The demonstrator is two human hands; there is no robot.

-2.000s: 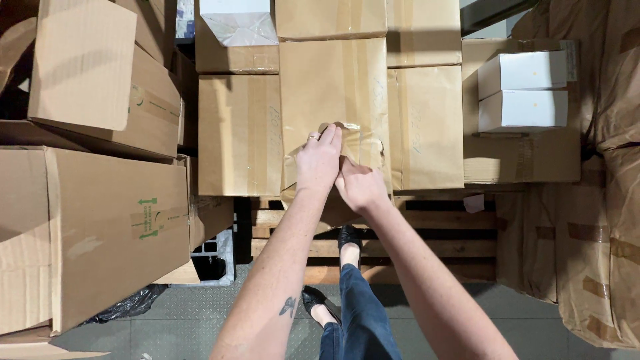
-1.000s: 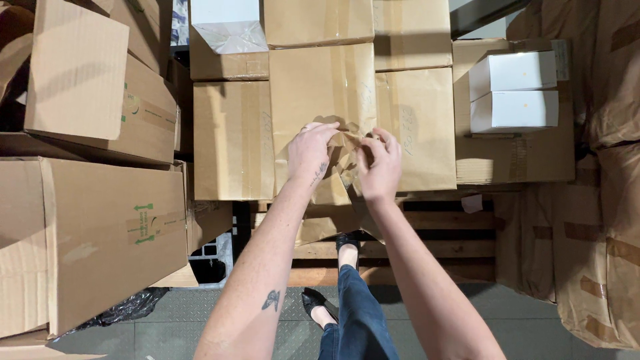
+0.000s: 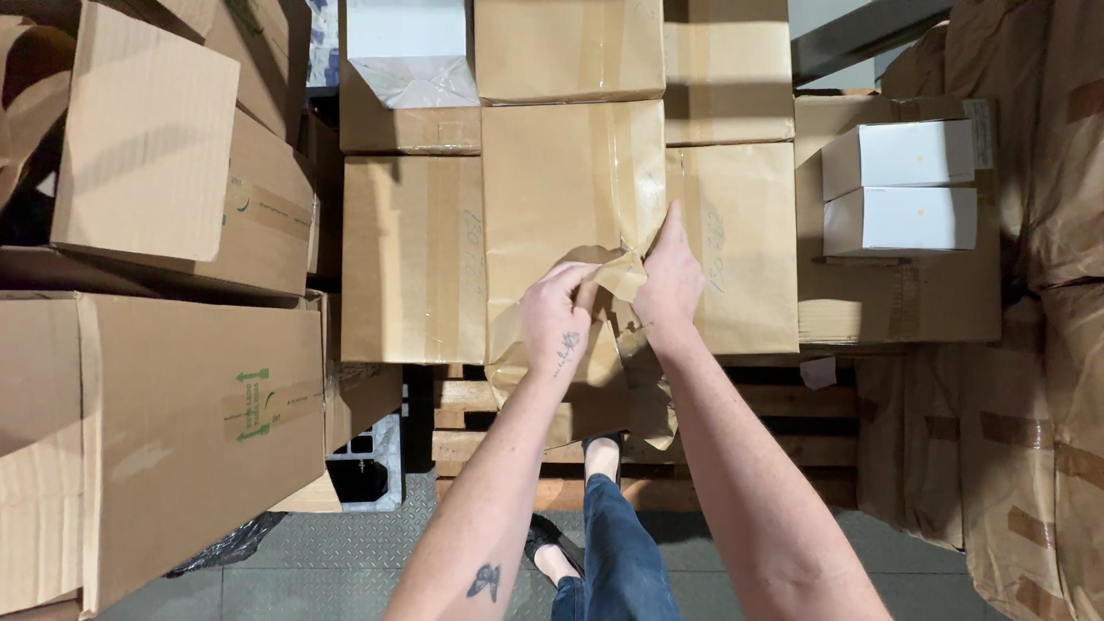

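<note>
A package wrapped in brown kraft paper [image 3: 548, 190] sits on top of the stack in front of me, a strip of clear packing tape [image 3: 634, 185] running down its right part. Its paper is torn at the near side, and a torn flap [image 3: 621, 278] stands up between my hands. My left hand [image 3: 559, 315] pinches the flap's left edge between thumb and fingers. Against the right side of the tear lies my right hand [image 3: 671, 280], index finger stretched forward along the package's edge; whether its thumb grips paper is hidden. Loose torn paper [image 3: 604, 397] hangs toward me below.
More wrapped packages [image 3: 414, 259] flank and back this one, over a wooden pallet [image 3: 759, 450]. Two small white boxes [image 3: 901, 220] lie on a carton at right; a white box [image 3: 412, 52] is at back left. Large cartons [image 3: 198, 388] stand left, paper-wrapped bales [image 3: 1074, 379] right.
The tear in the package's paper has grown, and more loose paper hangs at the near side. My hands, together two seconds ago, are now apart, the right one farther right.
</note>
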